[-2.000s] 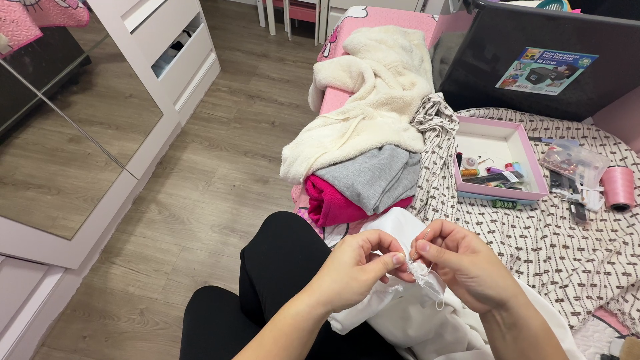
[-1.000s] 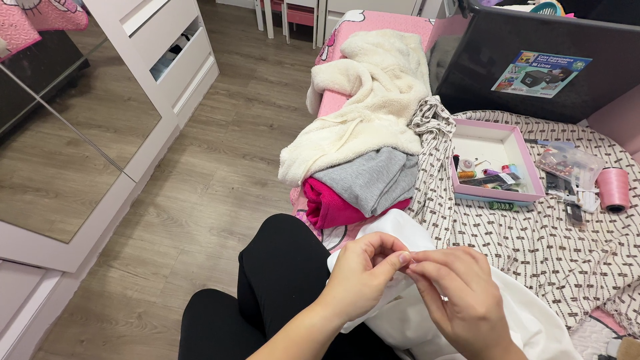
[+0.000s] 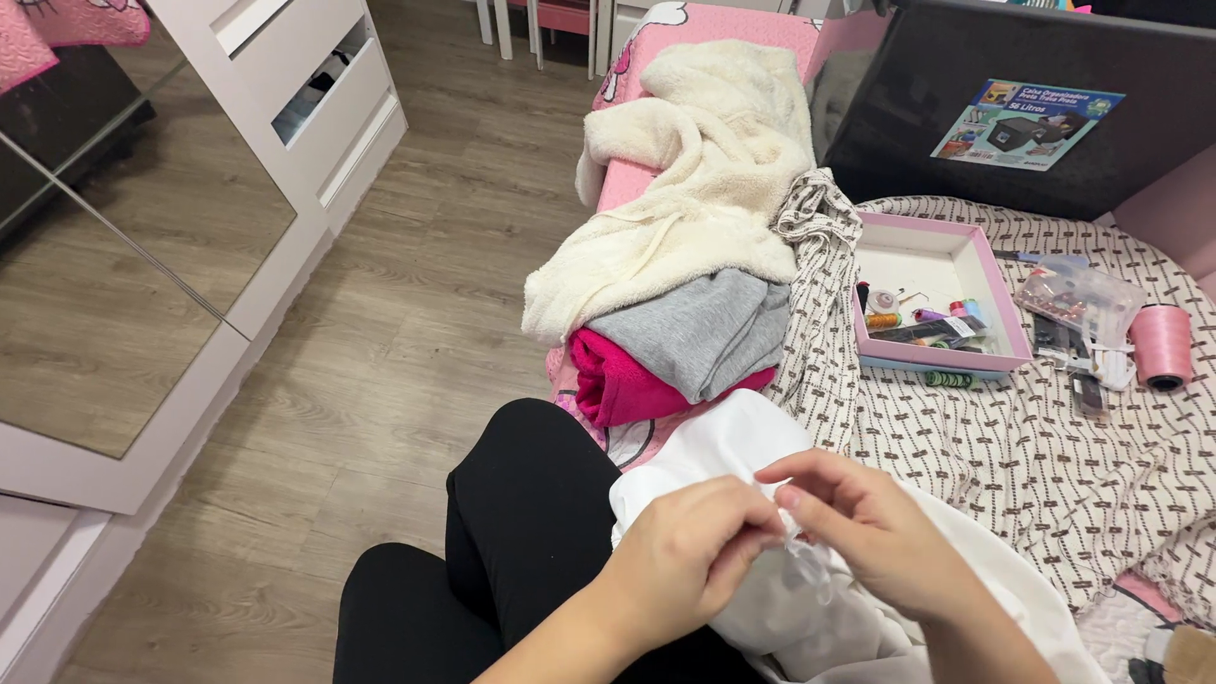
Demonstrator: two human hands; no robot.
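Note:
White fabric (image 3: pixel 741 437) lies over my lap and spreads to the right beneath both hands. My left hand (image 3: pixel 689 546) pinches a gathered bit of it between thumb and fingers. Close beside it, my right hand (image 3: pixel 850 518) has thumb and index finger near the same gathered spot, where thin white loops hang down. Whether the right fingertips grip anything cannot be told, and no needle can be made out.
Folded grey cloth (image 3: pixel 708 328), a magenta cloth (image 3: pixel 617 380) and a cream fleece (image 3: pixel 703 190) are piled beyond my knees. At right, a pink-edged box (image 3: pixel 1002 294) holds thread spools, near a pink thread cone (image 3: pixel 1161 347) and a black storage bin (image 3: pixel 902 104).
My hands, fingertips together one second ago, now show a small gap between them. The gathered fabric with loops, hidden then, shows again below the fingers.

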